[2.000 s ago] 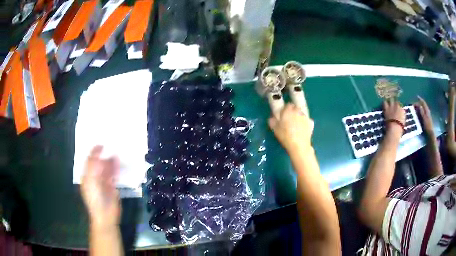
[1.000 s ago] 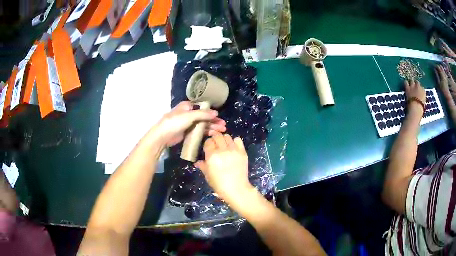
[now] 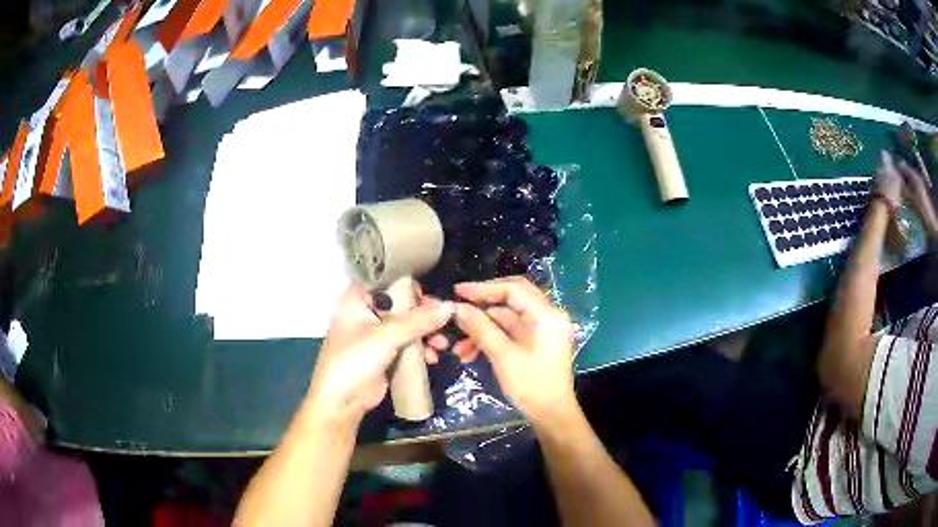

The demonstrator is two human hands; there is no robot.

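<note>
A beige handheld fan is held by my left hand, its round drum head up and to the left and its straight handle pointing down. My left hand wraps the upper handle just below the head. My right hand is beside the handle, thumb and fingers pinched near my left thumb tip; whether a small part is between them cannot be told. Dark round parts in clear plastic film lie under and behind the fan. A white sheet stack lies to their left.
A second beige fan lies on the green bench to the right. Orange and white cartons stand at upper left. A crumpled white tissue lies near the post. A neighbour's hands are by a dotted white sheet and a tan pile.
Two seconds ago my right hand was at two fans. One fan is now in my left hand, brought over the dark parts, and since the last frame lowered towards me. The neighbour's hand has left the tan pile.
</note>
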